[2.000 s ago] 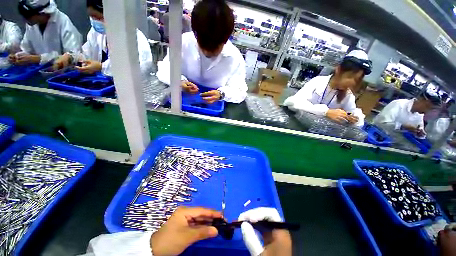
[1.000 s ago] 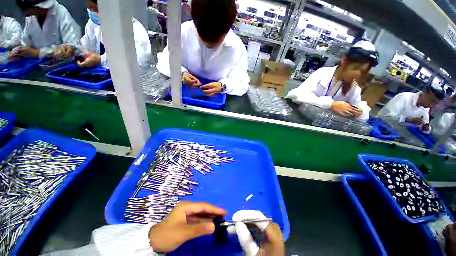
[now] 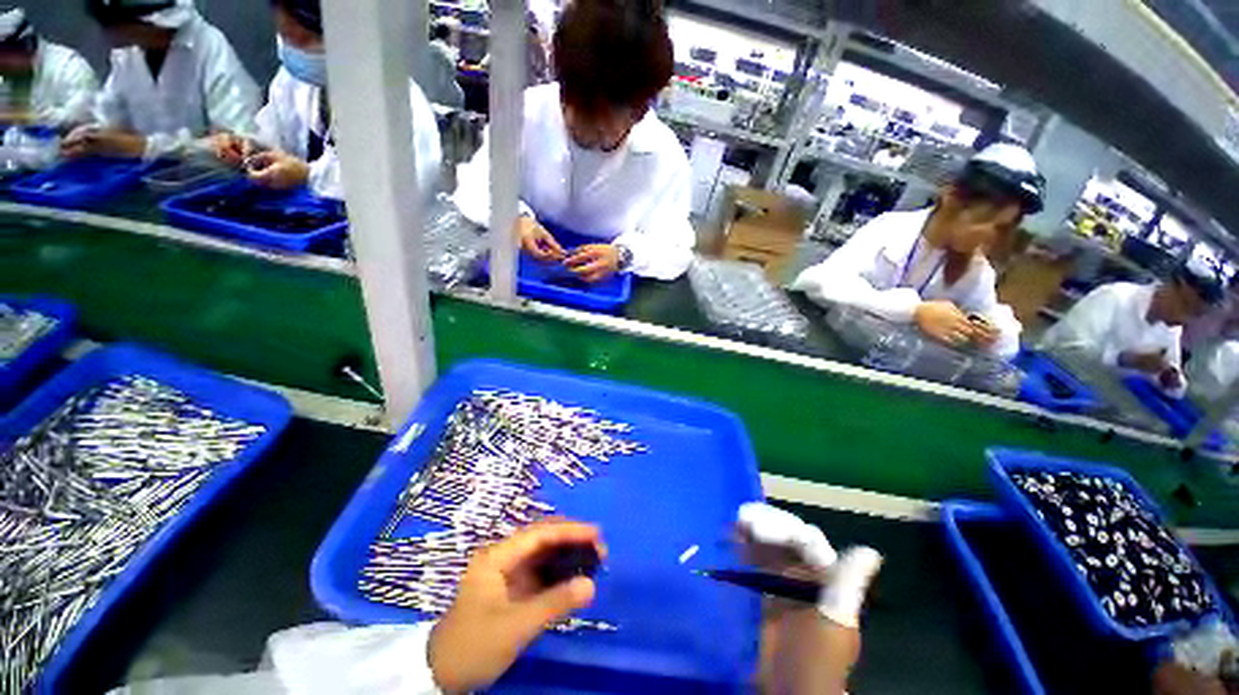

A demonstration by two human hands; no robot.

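My left hand (image 3: 500,600) is bare and holds a small black plastic housing (image 3: 568,562) between thumb and fingers, above the blue tray (image 3: 741,475). My right hand (image 3: 804,611), with white covers on its fingertips, is blurred at the tray's right edge. It holds a slim black piece (image 3: 769,584) whose thin tip points left towards the left hand, not touching it. Many silver metal rods (image 3: 462,502) lie piled in the tray's left half. A tiny white sliver (image 3: 689,554) lies alone on the tray floor.
Another blue tray of rods (image 3: 122,475) is at left. At right, a tray of small black-and-silver parts (image 3: 1107,550) overlaps a deeper blue bin (image 3: 978,570). A white post (image 3: 385,231) stands before the green conveyor side (image 3: 842,435). Workers in white coats sit across.
My hands have moved apart. The silver rod seen between them a second ago no longer shows there. The right hand has moved right and up, and the view has shifted slightly.
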